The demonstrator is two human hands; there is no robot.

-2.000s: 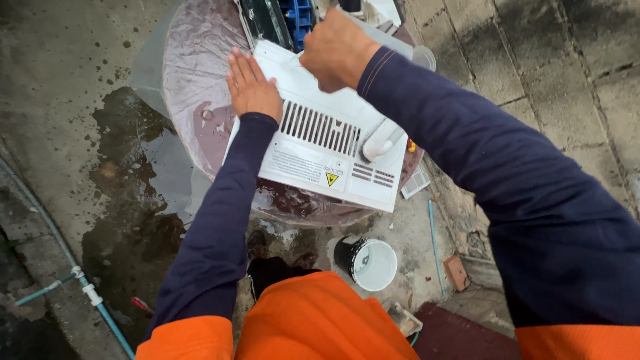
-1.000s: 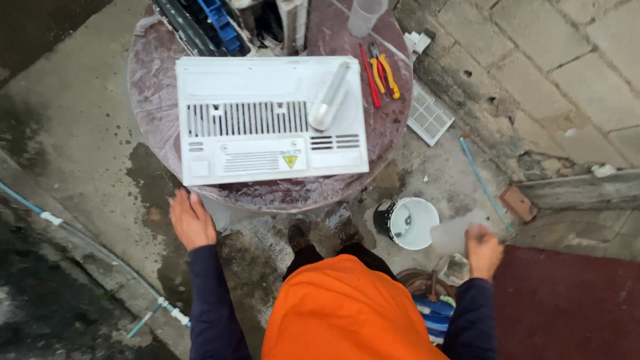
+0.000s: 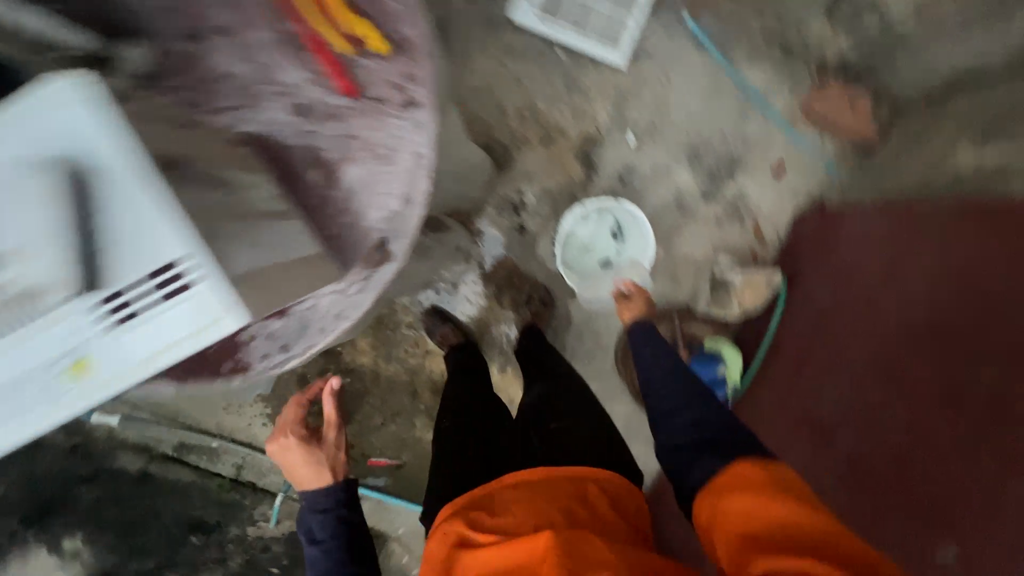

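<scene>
My right hand (image 3: 634,303) grips a translucent plastic piece (image 3: 600,290), perhaps a cup or scoop, at the near rim of a white bucket (image 3: 562,254) that holds liquid with dark bits in it. Empty and slightly curled, my left hand (image 3: 310,436) hovers below the edge of the round table (image 3: 400,200), its thumb and fingers apart. At the left, a white slotted plastic cover (image 3: 172,240) lies over the table, blurred, with a yellow mark near its lower edge.
Yellow-handled pliers (image 3: 340,24) and a red tool (image 3: 324,56) lie on the plastic-covered table. On the floor are a white grille panel (image 3: 588,24), a thin blue pipe (image 3: 744,84), a brick (image 3: 840,108), a blue and green item (image 3: 716,368) and a small red object (image 3: 385,462).
Both hands have left the white cover, where they were two seconds ago. My right hand, holding the translucent piece, has moved from beside the bucket to its rim. The view has turned markedly.
</scene>
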